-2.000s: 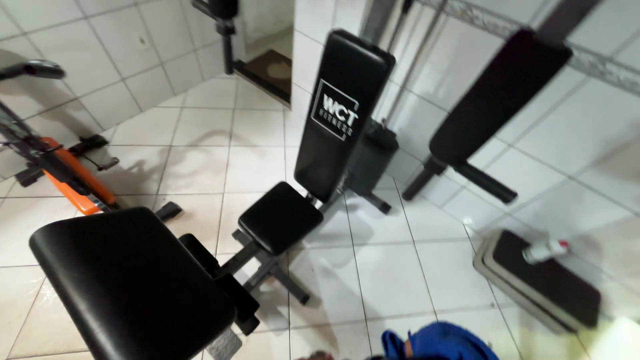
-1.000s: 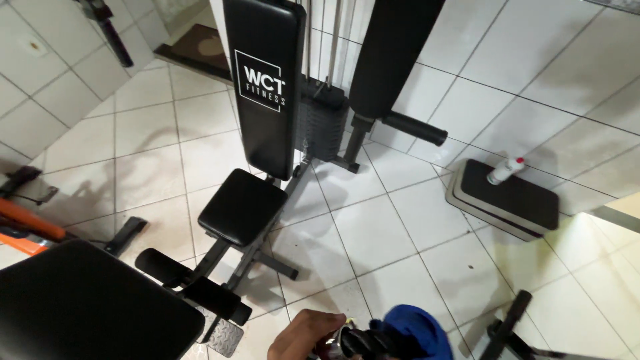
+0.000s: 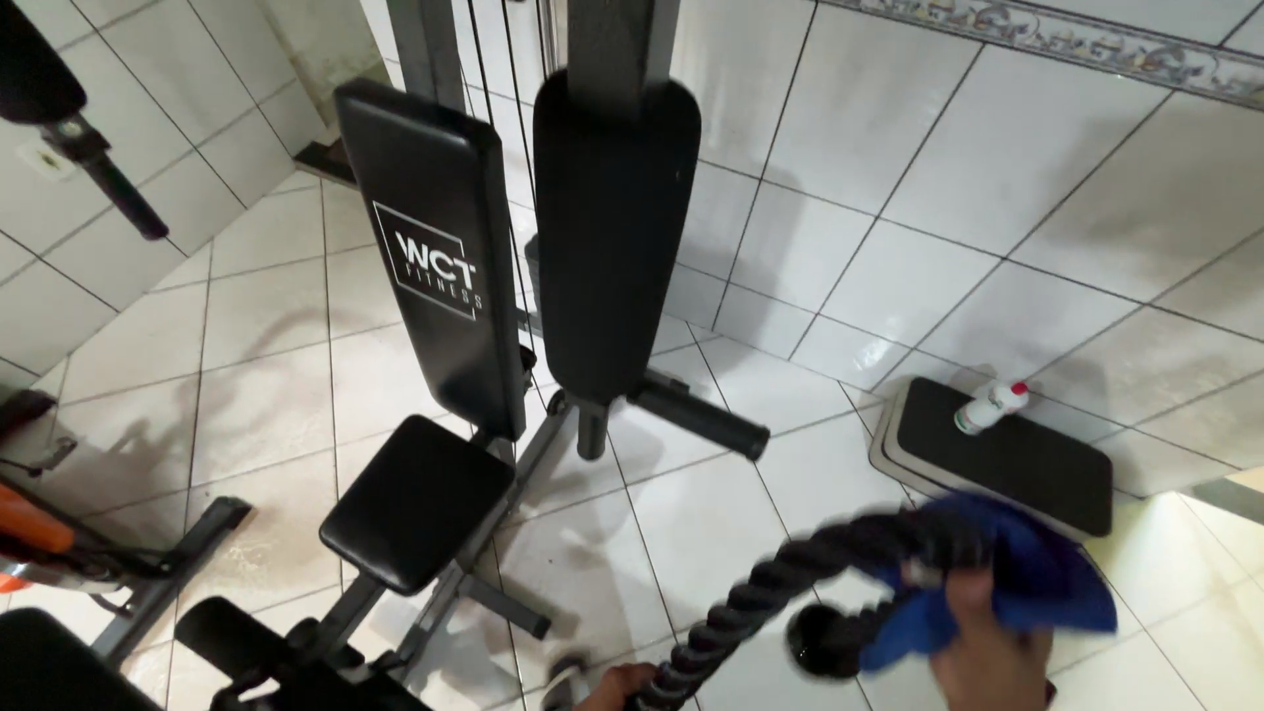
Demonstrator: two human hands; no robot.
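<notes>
A thick black twisted rope (image 3: 780, 583) arcs across the lower right of the head view. Its lower-left part is in my left hand (image 3: 622, 683), which shows only at the bottom edge. My right hand (image 3: 992, 632) grips the rope's upper right part together with a blue cloth (image 3: 1057, 592), both somewhat blurred. Below the arc, a black rounded rope end (image 3: 822, 640) hangs beside the cloth.
Ahead stands a gym machine with a black padded backrest (image 3: 430, 257), a seat (image 3: 417, 504), and an arm pad (image 3: 614, 237) with a handle (image 3: 701, 420). A step platform (image 3: 1017, 454) bearing a white bottle (image 3: 990, 407) lies by the tiled wall. Orange equipment (image 3: 35, 523) is at left.
The rope and blue cloth, bunched low at the bottom edge one second ago, are now raised, with the rope stretched between my hands. The view has shifted.
</notes>
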